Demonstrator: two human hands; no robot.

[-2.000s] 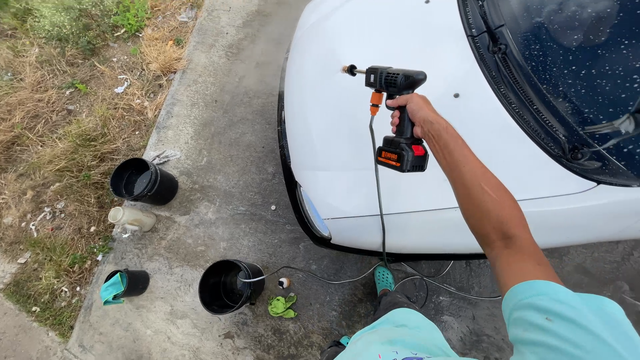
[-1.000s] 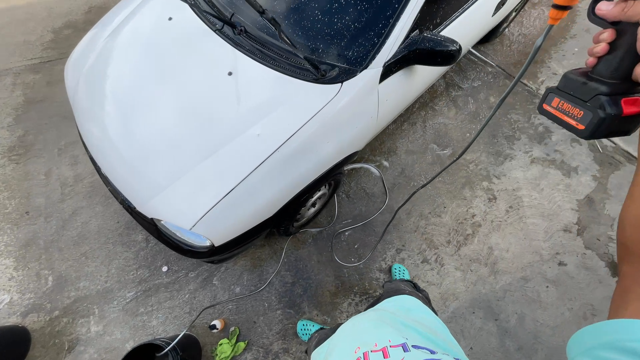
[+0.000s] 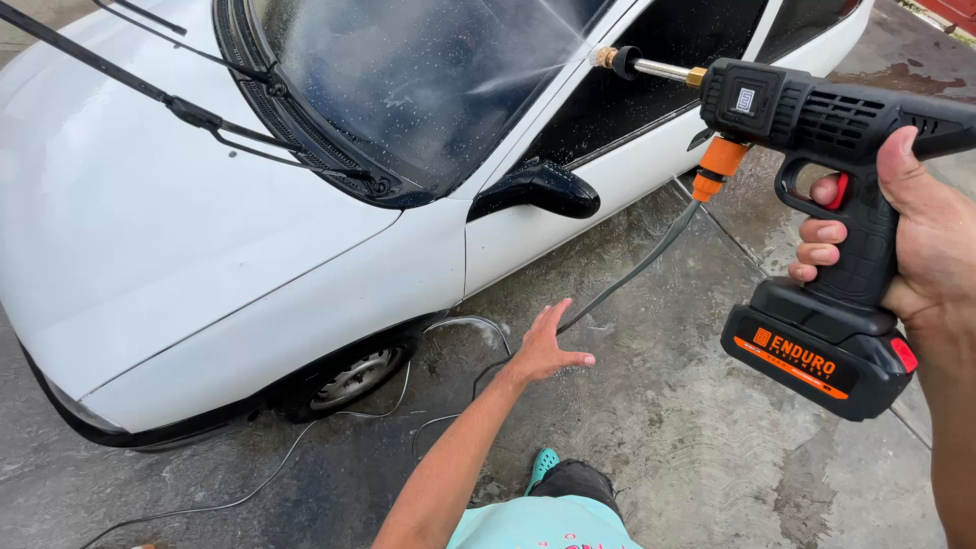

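Observation:
My right hand (image 3: pixel 877 221) grips the handle of a black Enduro cordless pressure washer gun (image 3: pixel 808 114), its index finger on the red trigger. Water sprays from the brass nozzle (image 3: pixel 606 57) toward the wet windshield (image 3: pixel 427 84) of a white car (image 3: pixel 191 252). An orange connector (image 3: pixel 718 164) joins a grey hose (image 3: pixel 648 267) to the gun. My left hand (image 3: pixel 545 347) is extended with its fingers apart beside the hose; it holds nothing, and whether it touches the hose I cannot tell.
Both wiper arms (image 3: pixel 99 72) are raised off the windshield. A black side mirror (image 3: pixel 549 189) juts from the door. Near the front wheel (image 3: pixel 354 377), the hose loops over wet concrete (image 3: pixel 671 442). My foot in a teal clog (image 3: pixel 543 467) stands on the concrete.
My left hand has come into view, and water now sprays from the gun. Two seconds ago the gun was over the hood; now it points at the windshield. The view has moved along the car's side.

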